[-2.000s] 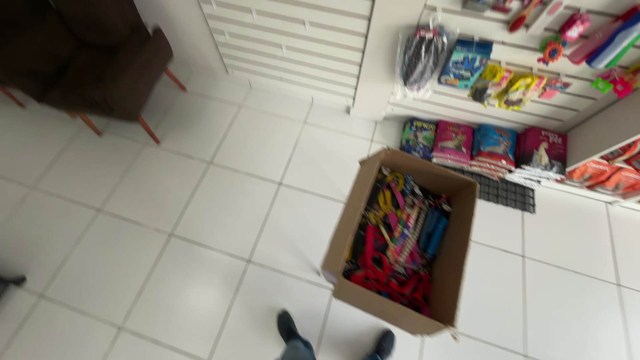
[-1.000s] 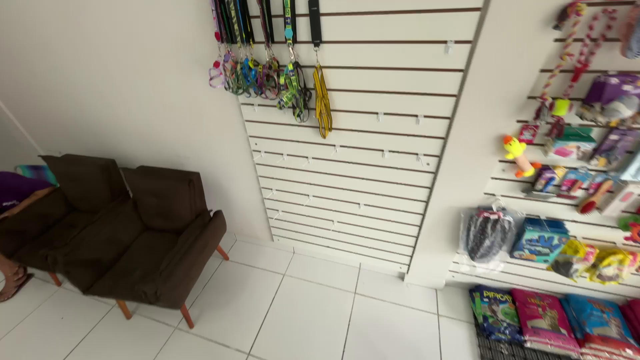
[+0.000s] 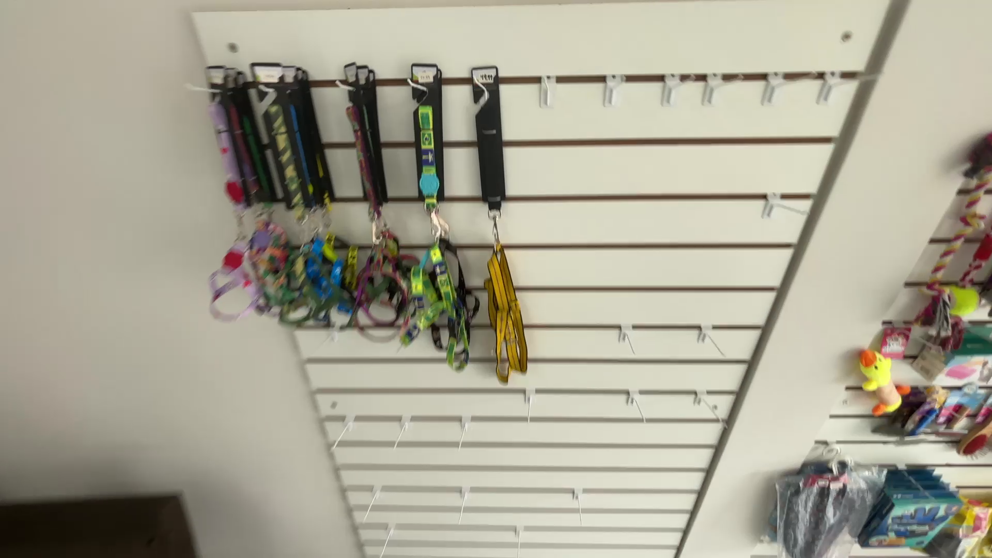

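Neither my left hand nor my right hand shows in the head view. A white slatwall panel (image 3: 651, 170) fills the middle of the view. Carded pet leashes and harnesses hang from hooks along its upper left. A yellow harness (image 3: 508, 318) hangs below a black card (image 3: 488, 139), rightmost in that row. Beside it is a green and blue harness set (image 3: 438, 294) on its own card. Farther left are a purple-red harness (image 3: 380, 291), a blue one (image 3: 325, 271) and a lilac one (image 3: 232, 287). White hooks (image 3: 672, 91) without goods stand to the right along the same slat.
More bare hooks (image 3: 465, 430) stick out of the lower slats. At the right, past a pale pillar (image 3: 806, 310), hang a rope toy (image 3: 961, 225), a yellow duck toy (image 3: 877, 380) and a plastic-wrapped dark item (image 3: 825, 508). A dark chair back (image 3: 93, 527) shows at the lower left.
The view has swung up from the floor to the wall. The cardboard box of colourful straps, seen two seconds ago, is out of view. The hanging leashes and harnesses are now fully in view.
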